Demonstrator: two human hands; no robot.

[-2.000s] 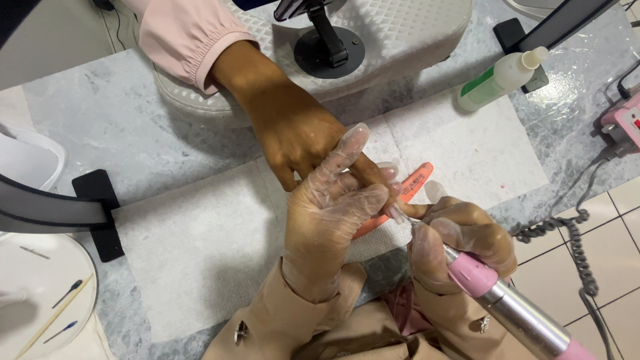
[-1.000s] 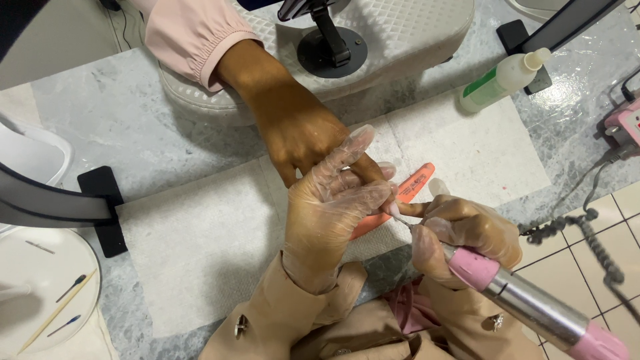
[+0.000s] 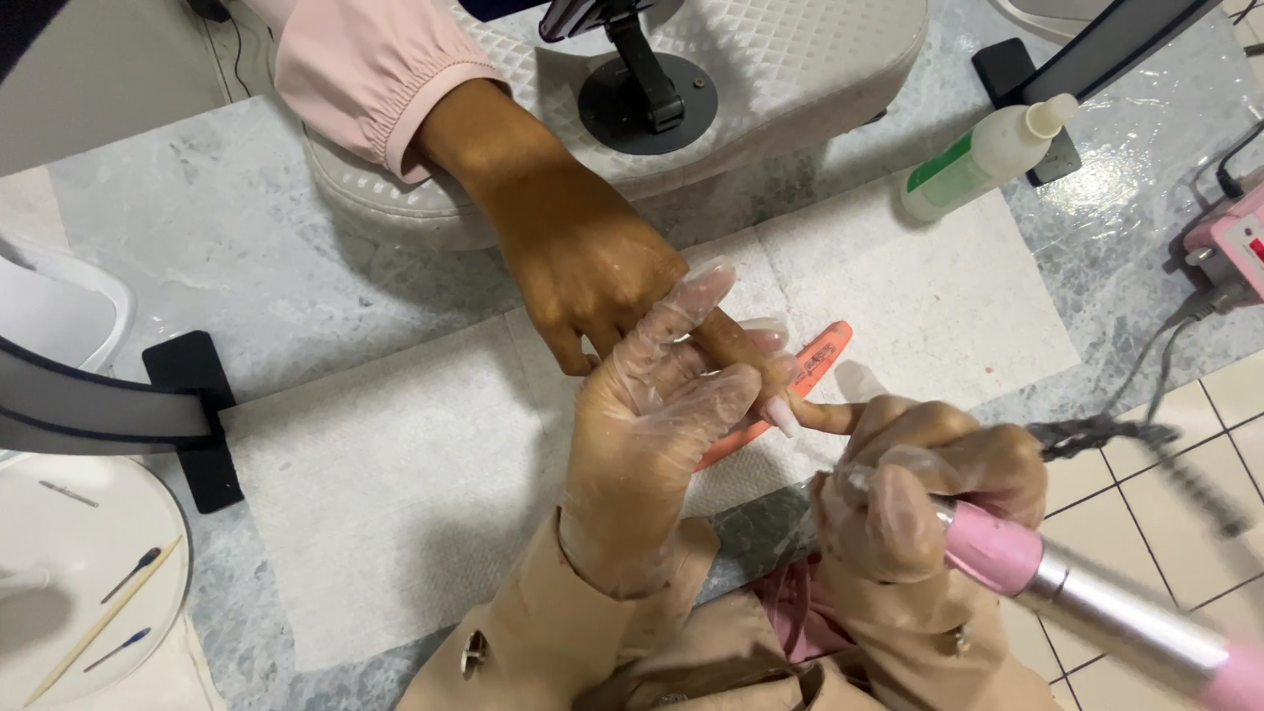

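Note:
My left hand, in a clear plastic glove, grips a finger of another person's hand, which reaches in from a pink sleeve. A long pale fingernail shows at that finger's tip. My right hand, partly gloved with its little finger bare, is closed around a pink and silver electric nail drill handpiece. Its bit is hidden by my fingers and is apart from the nail. Beneath the hands an orange nail file lies on a white paper towel.
A bottle with a green label stands at the towel's upper right. A round black stand rests on the padded armrest. At lower left is a white plate with small brushes and a stick. A pink device and coiled cord are at right.
My right hand has drawn the drill handpiece back from the nail, towards the lower right. My left hand still holds the other person's finger in about the same place.

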